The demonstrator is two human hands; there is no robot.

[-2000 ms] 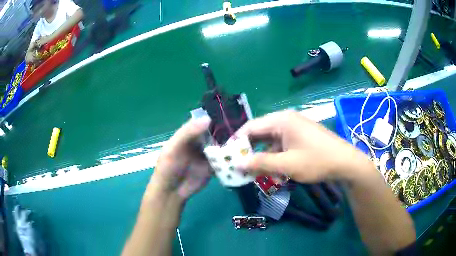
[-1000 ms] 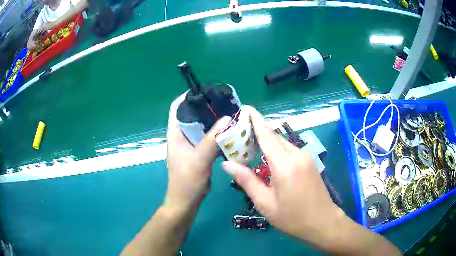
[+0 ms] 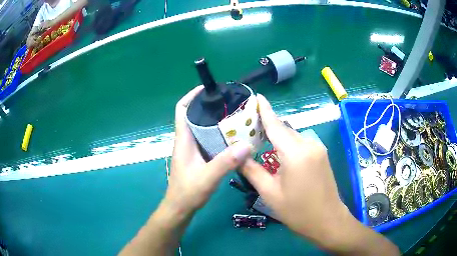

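A half-assembled microphone body (image 3: 213,107) is held in both hands at the centre, its black stem pointing up and its drum opening towards me. A ridged grey grille cover (image 3: 209,139) wraps the drum. A white button panel (image 3: 244,126) with gold dots lies against the drum's right front side, thin red wires at its top edge. My left hand (image 3: 193,170) grips the drum from the left, thumb on the panel's lower edge. My right hand (image 3: 295,175) holds the panel's right side. The handle below is mostly hidden by the hands.
Blue parts bin (image 3: 353,165) of gold and silver rings at right, a white cable on it. Behind my right hand lie a red circuit board (image 3: 271,161) and dark parts; a small circuit board (image 3: 249,221) lies below. Another unit (image 3: 283,66) and yellow tubes (image 3: 333,83) lie on the belt. A person sits upper left.
The button panel now sits flatter against the drum, and the grille cover is closed around it where it gaped before. The unit and yellow tubes on the belt have shifted left.
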